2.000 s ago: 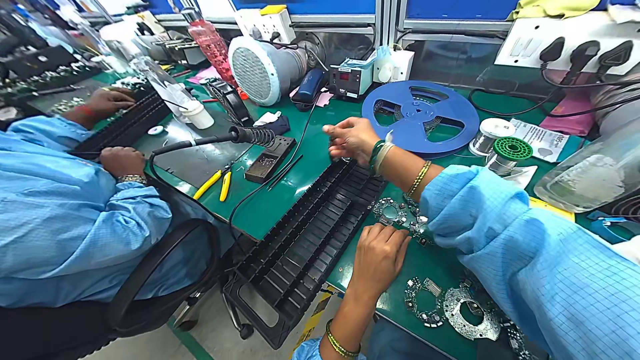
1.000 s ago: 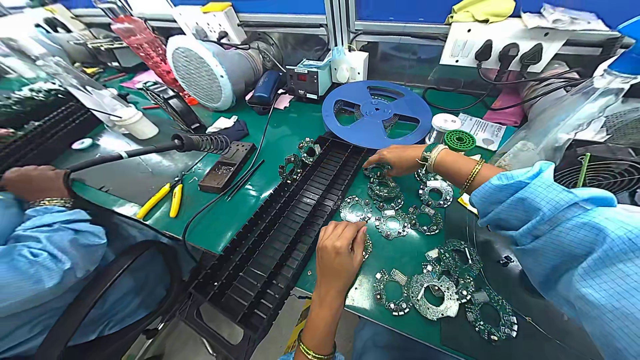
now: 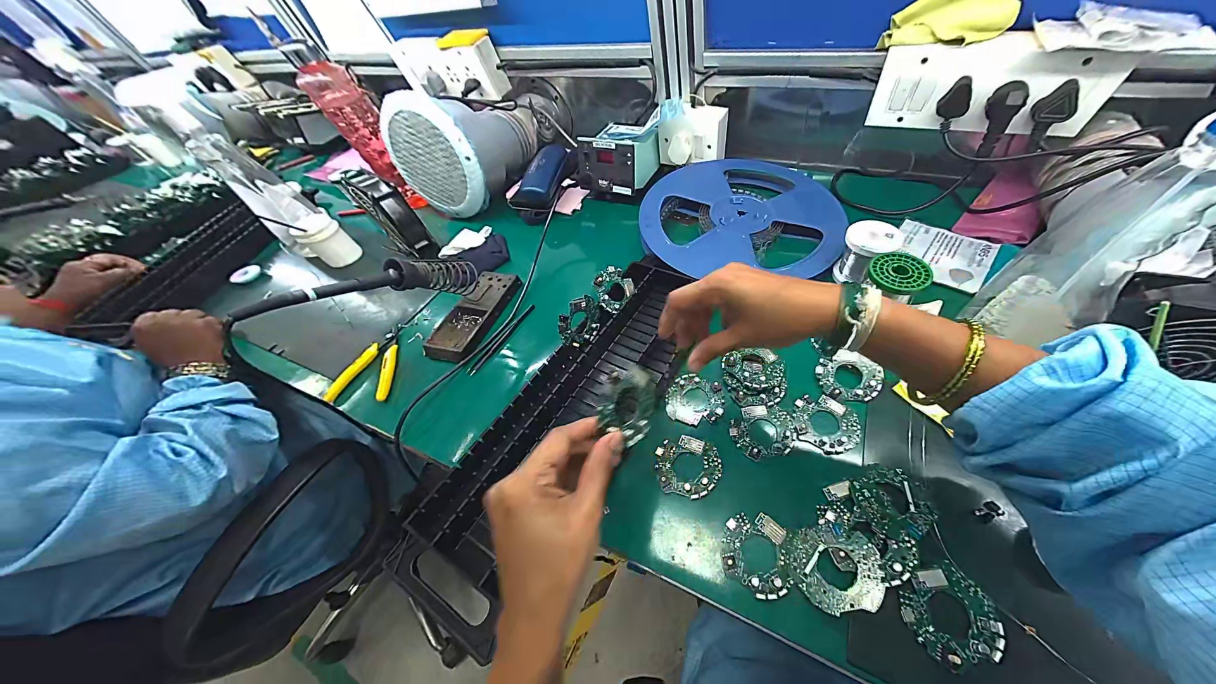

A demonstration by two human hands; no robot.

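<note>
Pinched between the thumb and fingers of my left hand [image 3: 556, 494] is a ring-shaped circuit board [image 3: 627, 408], blurred, above the black slotted rack [image 3: 532, 427]. My right hand [image 3: 727, 309] hovers over the rack's far right edge, fingers bent downward; a dark blurred thing lies just below its fingertips, and whether it is held cannot be told. Two ring boards [image 3: 597, 306] stand at the rack's far left edge. Several more ring boards [image 3: 689, 467] lie on the green mat right of the rack, some overlapping, with a further cluster [image 3: 836, 570] near the front edge.
Behind the rack lie a blue reel [image 3: 743, 217], a solder spool [image 3: 869, 249] and a soldering station [image 3: 617, 161]. Left of it are yellow-handled cutters [image 3: 366, 372], a soldering iron stand [image 3: 472, 318] and a fume extractor nozzle [image 3: 437, 152]. At far left a co-worker's hands [image 3: 176, 337] rest near another rack.
My left hand has risen from the mat beside the rack and now holds a ring board over it. My right hand has moved from the far boards toward the rack's edge.
</note>
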